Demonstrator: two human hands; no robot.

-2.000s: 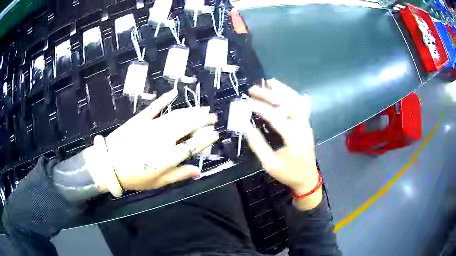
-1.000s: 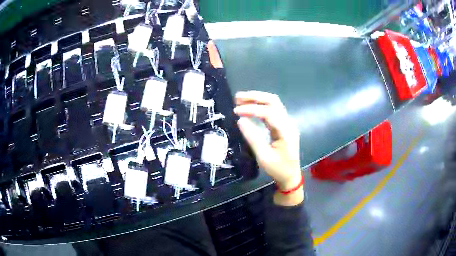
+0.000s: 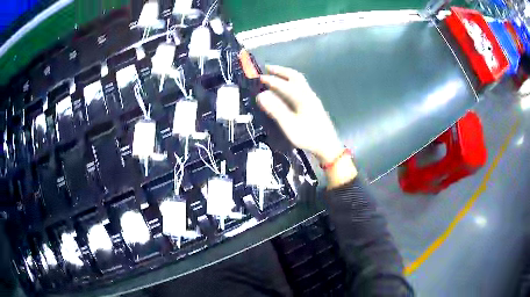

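A large black blister tray (image 3: 87, 168) lies across the left and middle of the view. Several white wired units (image 3: 228, 103) sit in its pockets at the right end, with pale wires above them. The nearest row holds three units, the rightmost (image 3: 259, 168) close to the tray's right corner. Pockets farther left show white glare and no wires. My right hand (image 3: 299, 110) is at the tray's right edge, beside an orange-red patch (image 3: 250, 64). Its fingers are apart and no unit shows in it. My left hand is not in view.
A dark grey-green bench (image 3: 372, 75) extends right of the tray. A green conveyor (image 3: 325, 10) runs beyond a pale rail (image 3: 337, 23). A red parts bin (image 3: 476, 46) stands at upper right, and a red crate (image 3: 450, 154) is on the floor.
My left hand has left the view since two seconds ago. My right hand has moved from the near right unit up along the tray's edge towards the orange-red patch.
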